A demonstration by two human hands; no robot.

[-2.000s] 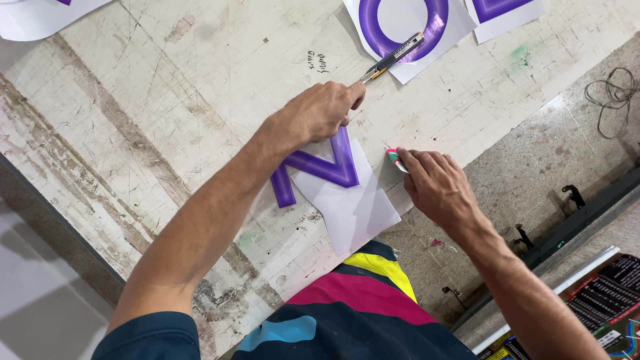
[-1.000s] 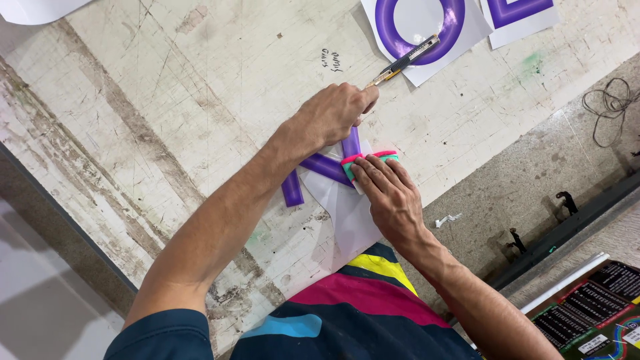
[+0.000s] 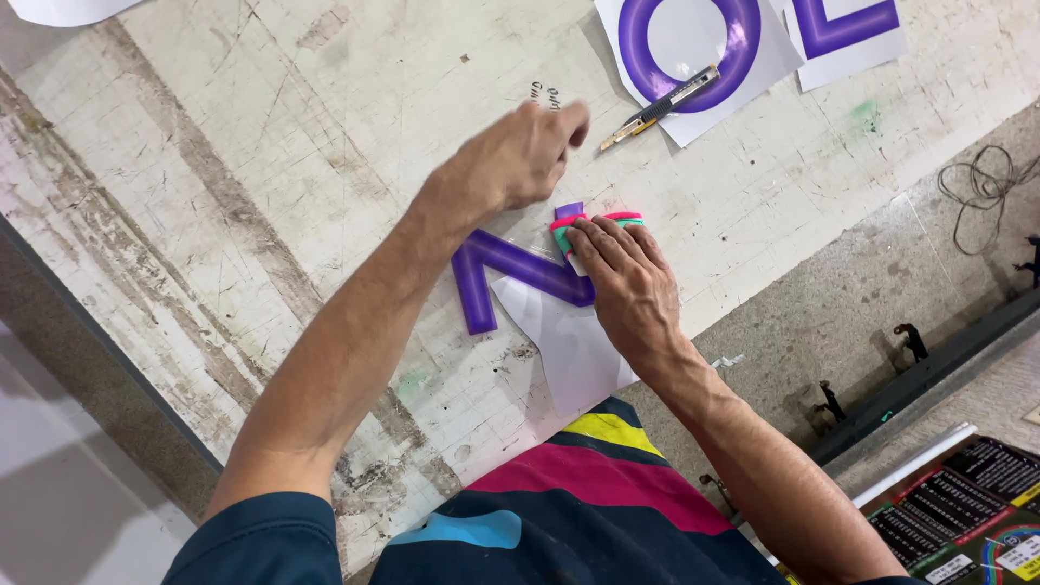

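Note:
A purple letter N (image 3: 528,272) with a glossy face lies on the scratched white table (image 3: 390,106). My right hand (image 3: 630,280) presses a pink and green squeegee-like pad (image 3: 565,233) onto the letter's right stroke. Above the letter is my left hand (image 3: 524,154), fingers bent, slightly blurred; no object shows in it. White backing paper (image 3: 561,345) extends from under the N toward my shirt. A utility knife (image 3: 662,106) rests partly on the sheet of a purple letter O (image 3: 634,49), up and right of my left hand.
Another purple letter (image 3: 849,28), cut by the frame's top, lies on white paper at the upper right. A thin coiled wire (image 3: 975,199) is on the floor beyond the table edge. Dark metal clamps (image 3: 910,341) line a bar at the right.
My right hand has moved left from the table edge onto the letter, with the pad. My left hand has lifted away from the N's upper end, where it was earlier.

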